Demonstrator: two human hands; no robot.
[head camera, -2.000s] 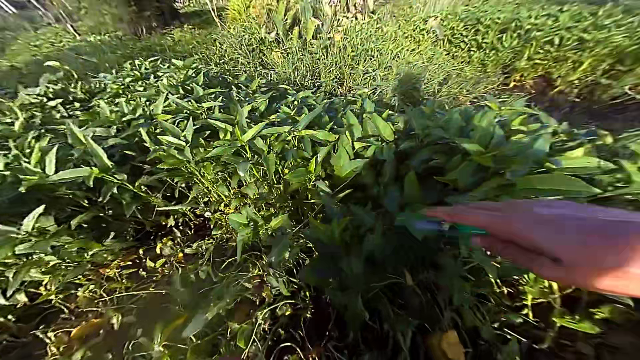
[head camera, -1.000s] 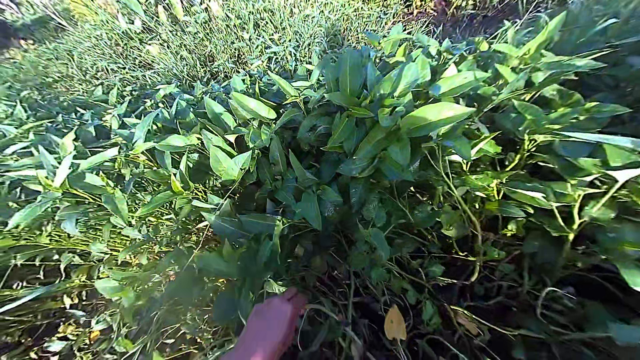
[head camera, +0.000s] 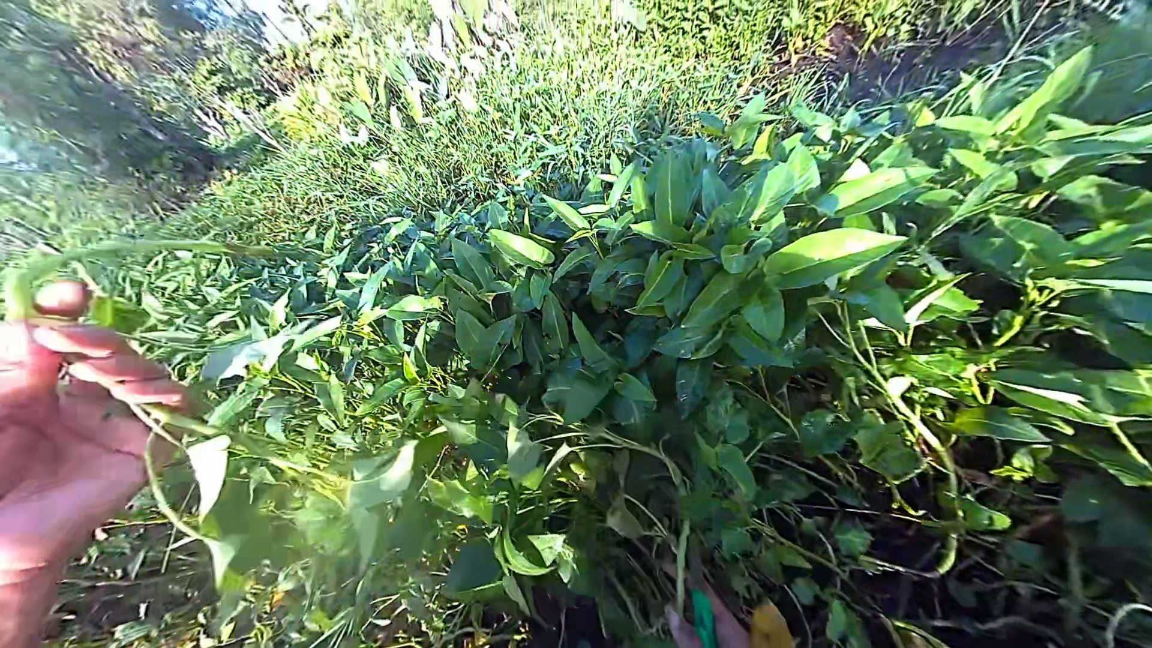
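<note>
My left hand is raised at the left edge, its fingers closed around cut or loose leafy green stems. Their blurred leaves trail down to the right. At the bottom, right of centre, my right hand is low among the plants and mostly hidden, with a green handle in it; the rest of that tool cannot be seen. A pale upright stem stands just above this hand. Broad pointed leaves of the dense plants spread above and around it.
Leafy vines tangle over dark, shaded ground at the lower right. Tall grass grows behind the plants, with trees at the upper left. A yellow leaf lies beside my right hand.
My left hand, low among the plants a second ago, is now up at the left with stems in it. My right hand has come into view at the bottom.
</note>
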